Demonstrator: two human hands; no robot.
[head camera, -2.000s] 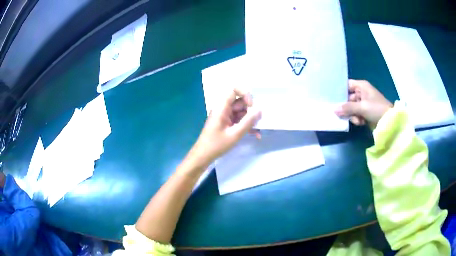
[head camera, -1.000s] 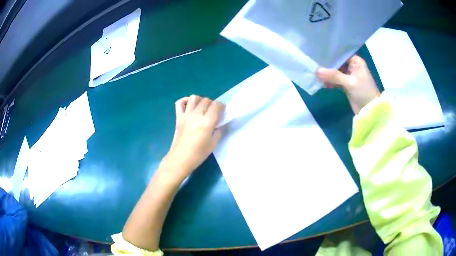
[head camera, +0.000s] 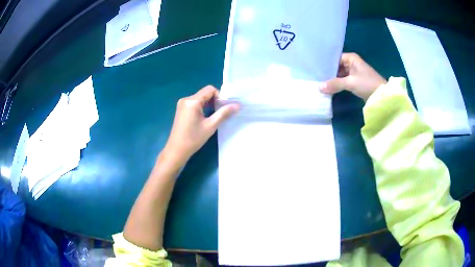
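Note:
A frosted plastic bag (head camera: 284, 57) with a black triangle mark lies upright in front of me, its top cut off by the picture edge. A plain white document set (head camera: 278, 193) extends from the bag's near end toward me, its far end overlapping the bag's wrinkled mouth. How far it is inside is hard to tell. My left hand (head camera: 195, 122) pinches the left edge where bag and paper meet. My right hand (head camera: 354, 78) pinches the bag's right edge near its mouth.
A narrow white stack (head camera: 432, 78) lies at the right. A fanned white pile (head camera: 62, 138) lies at the left near a blue sleeve (head camera: 21, 224). Marked bagged sets (head camera: 130, 31) lie at the far left, beside a thin pale line. The green bench (head camera: 140, 109) has a curved near edge.
The bag has come down from above and turned straight, its mouth now meeting the paper. The paper has been straightened. My left hand has moved to the bag mouth; my right still holds the bag.

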